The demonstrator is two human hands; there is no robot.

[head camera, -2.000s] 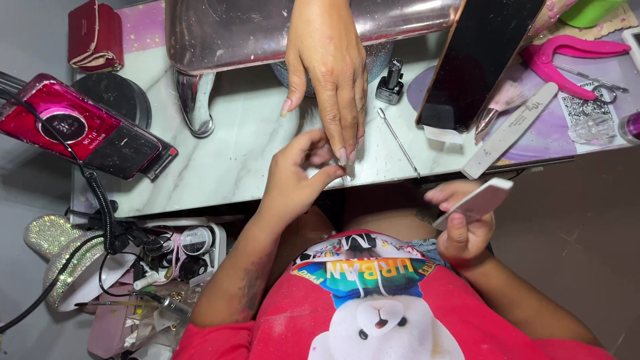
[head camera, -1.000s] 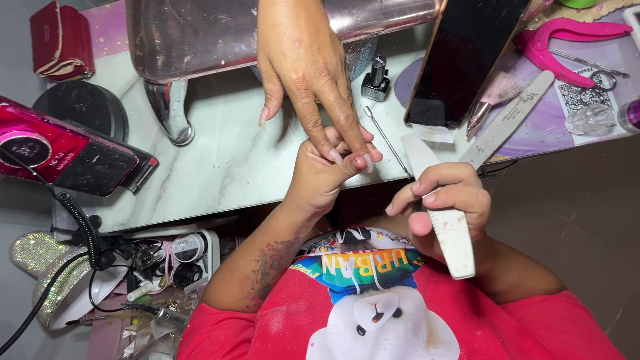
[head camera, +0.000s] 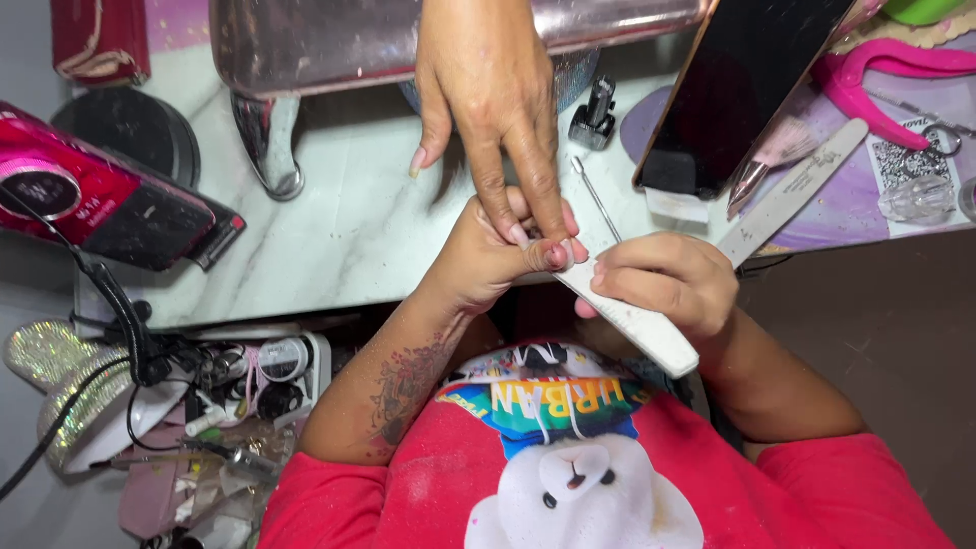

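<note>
My left hand point(head camera: 499, 255) grips a finger of another person's hand point(head camera: 492, 107), which reaches down from the top over a padded armrest point(head camera: 328, 46). My right hand point(head camera: 671, 278) is closed around a white nail file point(head camera: 648, 332). The file slants from lower right up to the held fingertip, and its far end is partly hidden by the fingers. A thin metal cuticle tool point(head camera: 596, 200) lies on the marble-patterned table just above my right hand. Behind it stands a small black bottle point(head camera: 593, 118).
A second nail file point(head camera: 797, 191), a brush point(head camera: 774, 156) and pink pliers-like clippers point(head camera: 862, 84) lie at right beside a dark upright panel point(head camera: 736, 91). At left are a pink-and-black device point(head camera: 99, 191) and a round black case point(head camera: 130, 133). A cluttered tray point(head camera: 324, 374) sits below the table's left edge.
My right hand has brought the file up to the other person's fingertip; one second ago it was held apart, farther right. My left hand still holds that person's finger.
</note>
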